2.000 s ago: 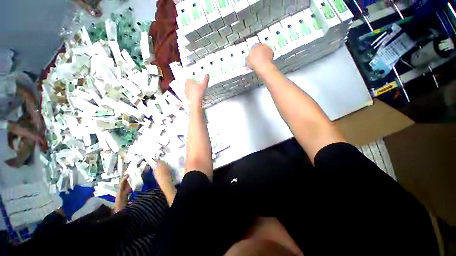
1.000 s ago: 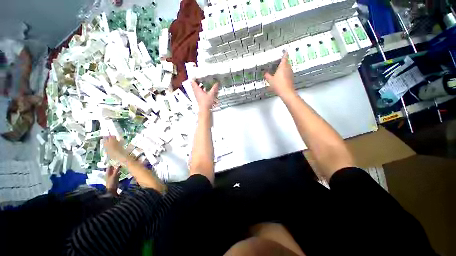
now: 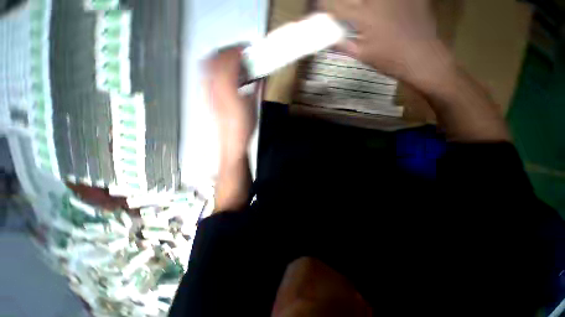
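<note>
A row of boxes [image 3: 294, 46] shows as a blurred long white strip held in the air between both hands. My left hand [image 3: 226, 74] is at its left end, blurred. My right hand [image 3: 378, 37] is at its right end, near the top edge of the view. The open shipping carton [image 3: 486, 56] lies below and beyond the strip. White box rows [image 3: 350, 83] lie inside it. The strip and my right hand hide part of the carton.
Stacked boxes [image 3: 80, 93] with green-marked tops stand on the bench [image 3: 204, 25] at the left. The loose box pile [image 3: 145, 247] lies at the lower left, with dark red cloth [image 3: 99, 195] beside it. Green floor [image 3: 536, 117] shows at the right.
The view has turned from the bench towards the carton. The row of boxes has left the stack and is now between my hands near the carton. The neighbour's arms are out of view.
</note>
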